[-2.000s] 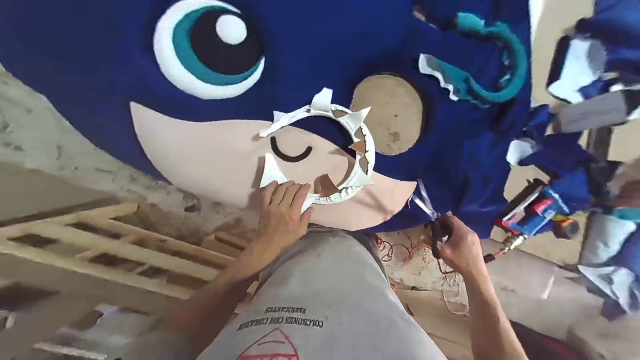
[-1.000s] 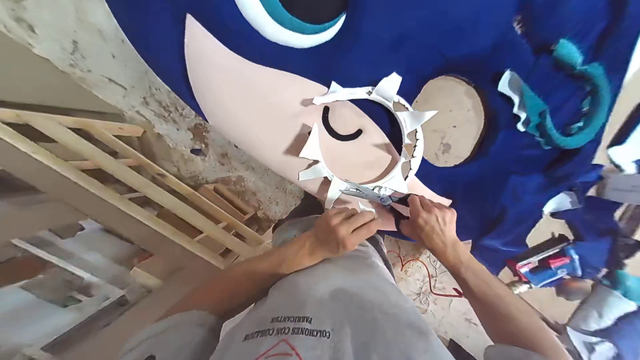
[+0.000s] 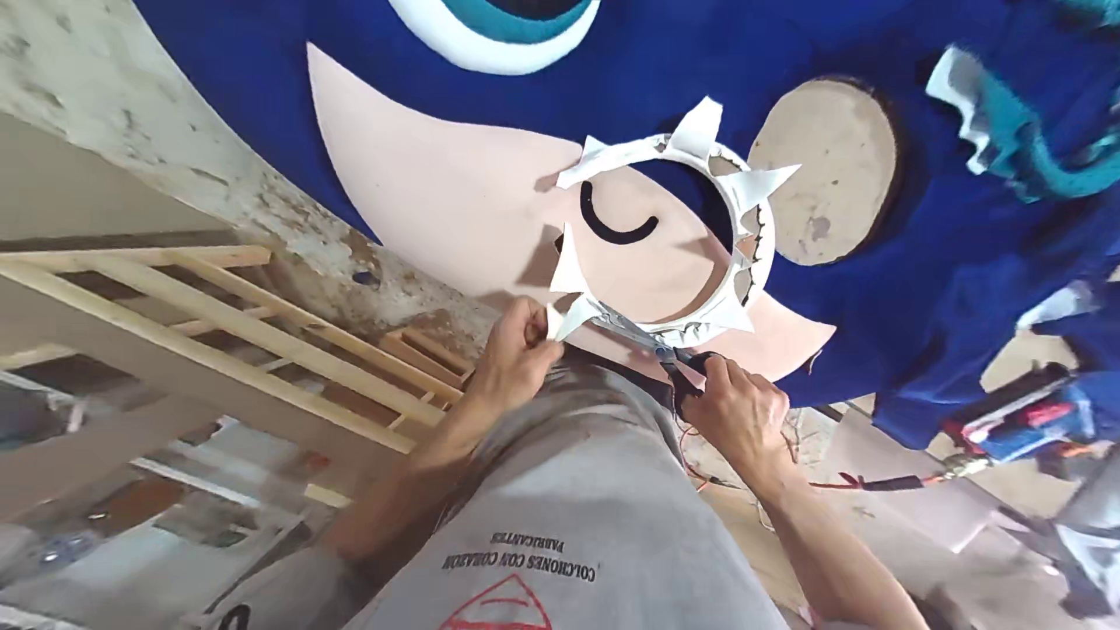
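My right hand (image 3: 739, 402) grips a pair of scissors (image 3: 667, 354) by the dark handles, with the blades lying along the lower edge of a white ring (image 3: 766, 254) with jagged fabric flaps. With its fingertips, my left hand (image 3: 521, 350) pinches a white flap (image 3: 573, 317) at the ring's lower left. The ring rests on a pale pink fabric shape (image 3: 420, 184) bearing a black curved line (image 3: 617, 234). Around it spreads dark blue fabric (image 3: 682, 61) with a round opening (image 3: 822, 171) right of the ring.
Wooden slatted frames (image 3: 236, 324) stand at the left. A red and blue tool (image 3: 1019, 416) with a red hose lies at the right. A teal curved piece (image 3: 1015, 122) with white fabric is at the upper right, and a white and teal eye shape (image 3: 507, 39) at the top.
My right hand has brought the scissors from the pink shape's right tip to the ring's lower edge. My left hand has shifted to a flap at the lower left. The view has moved closer.
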